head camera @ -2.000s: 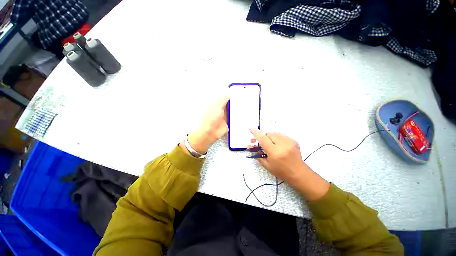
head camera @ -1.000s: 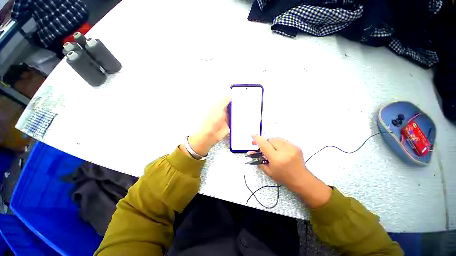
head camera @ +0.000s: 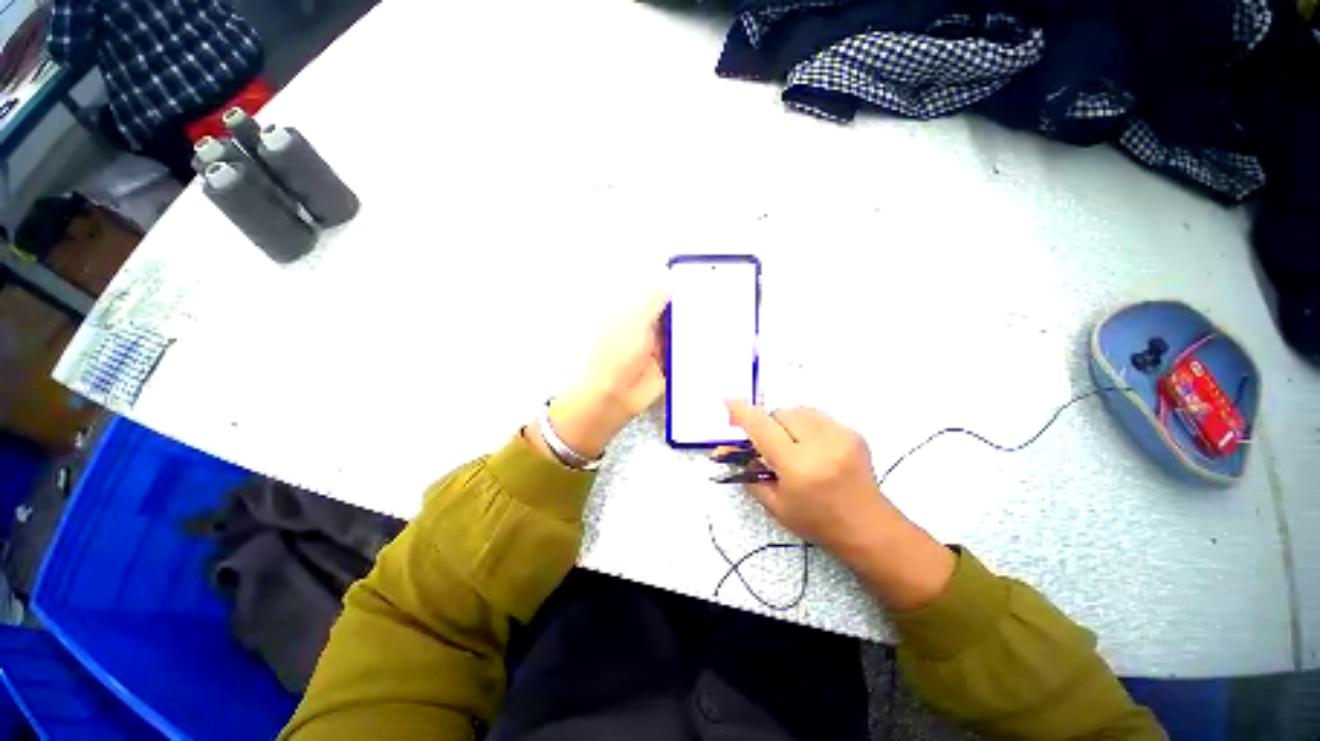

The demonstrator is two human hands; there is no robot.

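A smartphone (head camera: pixel 712 348) in a dark case with a lit white screen is upright in the picture's middle. My left hand (head camera: pixel 631 365) holds it by its left edge. My right hand (head camera: pixel 815 466) is at its lower right, with a fingertip on or just over the lower screen. Small black thread snips (head camera: pixel 746 466) are held in my right hand, their blades pointing left below the phone. A dark thread (head camera: pixel 955 430) runs from the tray to my right hand, and a loop of it lies on the table below.
A blue-grey tray (head camera: pixel 1134 391) at the right holds a red packet (head camera: pixel 1204 404) and dark buttons (head camera: pixel 1149 355). Grey thread cones (head camera: pixel 258 212) stand at the left. A dark garment pile with checked parts (head camera: pixel 912 65) lies at the far side. A blue crate (head camera: pixel 123 557) holds dark cloth below left.
The view has shifted slightly, so the phone, cones and tray sit a little lower in the picture. My hands keep nearly the same hold on the phone and snips.
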